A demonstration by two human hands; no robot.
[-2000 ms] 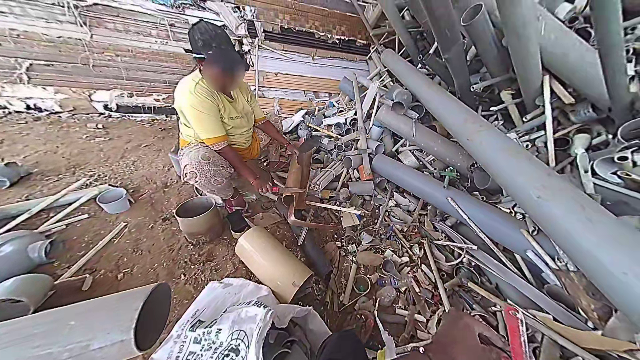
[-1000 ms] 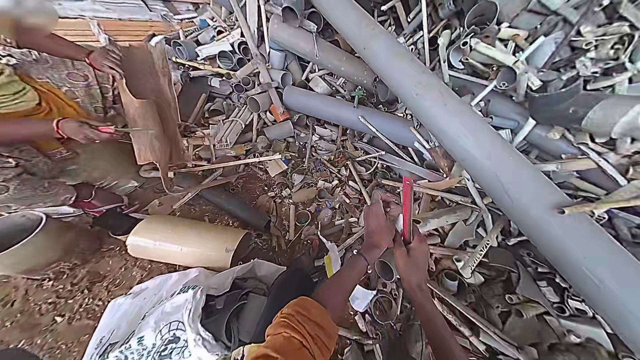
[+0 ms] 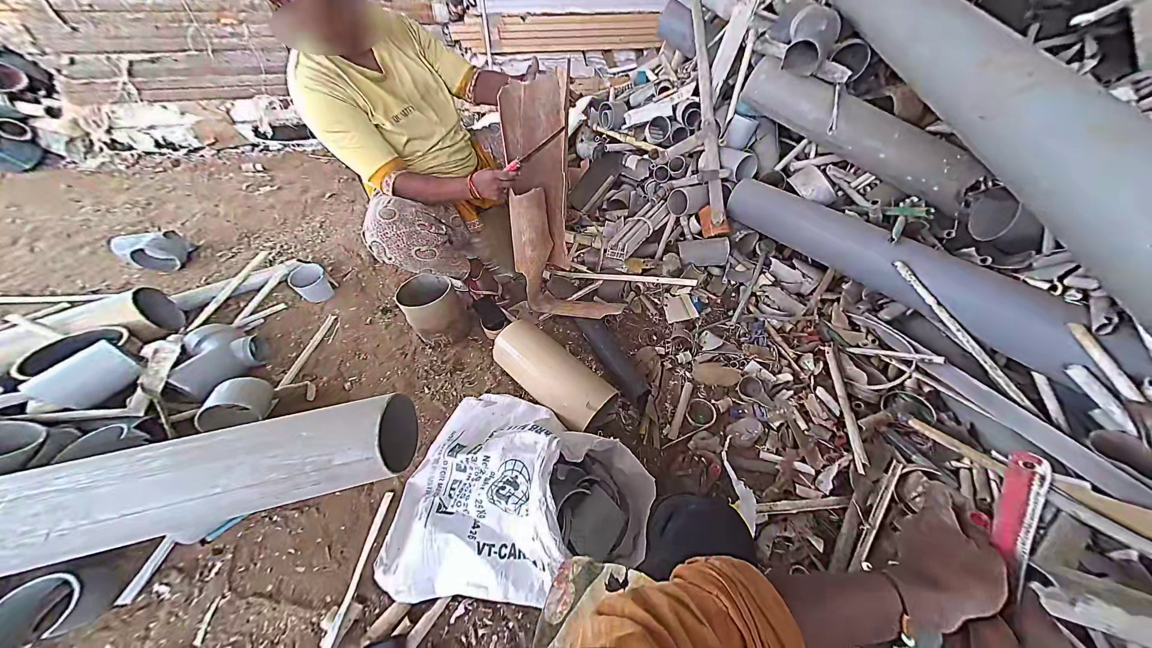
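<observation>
My left hand (image 3: 954, 562), at the end of an orange sleeve, is at the lower right with its fingers curled; their grip is partly hidden. Beside it a red tool with a pale metal edge (image 3: 1021, 513) stands upright. Its lower end runs down to my right hand (image 3: 1035, 623), which is closed on it and mostly cut off by the bottom edge. A small pale piece shows below my left wrist. Scrap pipe pieces lie all around both hands. A white woven sack (image 3: 486, 504) with dark grey pieces inside sits left of my sleeve.
A person in a yellow shirt (image 3: 396, 99) holds a brown curved sheet (image 3: 535, 162) and a red-handled blade. Long grey pipes (image 3: 900, 270) cross the scrap heap at the right. A beige pipe (image 3: 553, 373) lies past the sack, and a large grey pipe (image 3: 207, 468) at the left.
My hands and the red tool were near the middle right of the view a second ago and are now at its lower right corner, as the view has swung left. The other person's brown sheet stands more upright than two seconds ago.
</observation>
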